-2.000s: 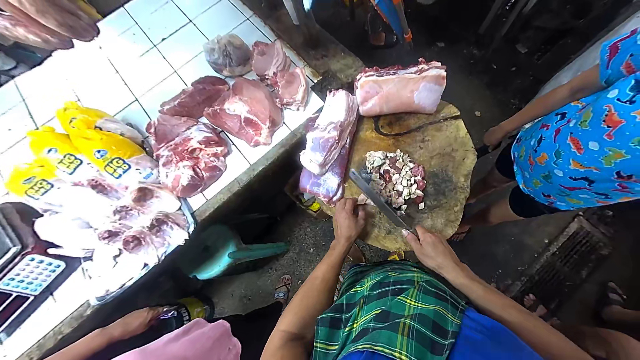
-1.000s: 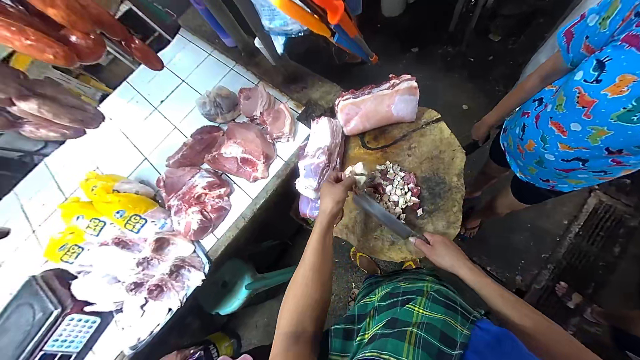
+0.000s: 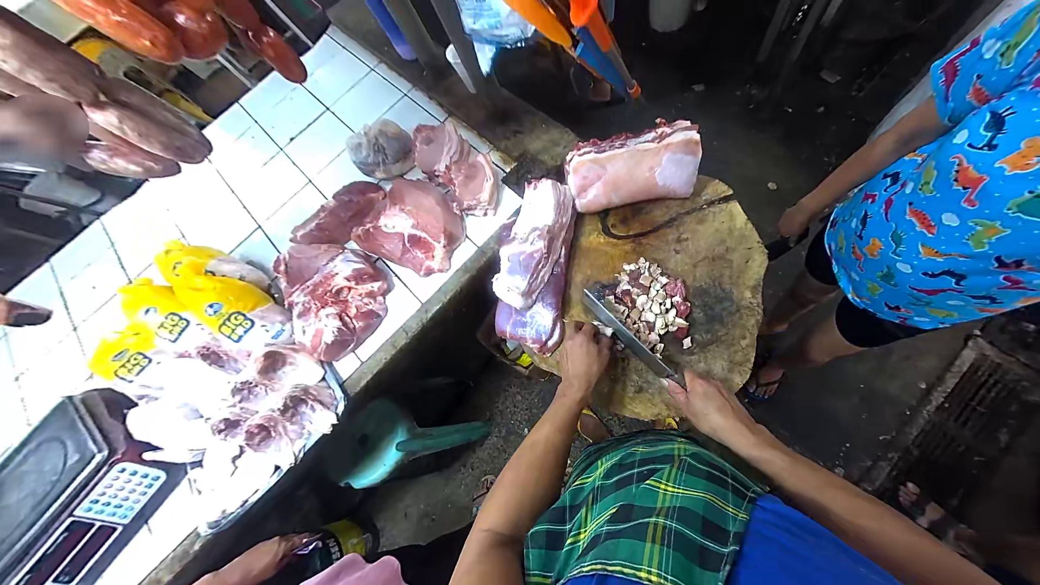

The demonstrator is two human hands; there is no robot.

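Note:
A round wooden chopping block (image 3: 731, 268) stands in front of me. My right hand (image 3: 705, 400) grips the handle of a long knife (image 3: 638, 340), whose blade slants to the upper left across the block. Beside the blade's left side, my left hand (image 3: 583, 349) lies low on the block with fingers bent at small pale pieces, partly hidden. Diced meat and fat (image 3: 652, 305) form a pile right of the blade. Two stacked slabs of raw meat (image 3: 532, 252) lie at the block's left edge; a thick slab with skin (image 3: 634, 166) lies across its top.
A white tiled counter (image 3: 276, 150) on the left holds raw meat cuts (image 3: 410, 227), yellow-labelled packs (image 3: 215, 301) and a digital scale (image 3: 49, 471). A green plastic dipper (image 3: 382, 443) is below it. A person in a dinosaur-print shirt (image 3: 951, 203) stands right; another person's arm (image 3: 260, 561) shows at bottom left.
My left hand, raised at the left edge of the pile a second ago with pale pieces at its fingers, is now lower, beside the knife blade. The knife stays in my right hand.

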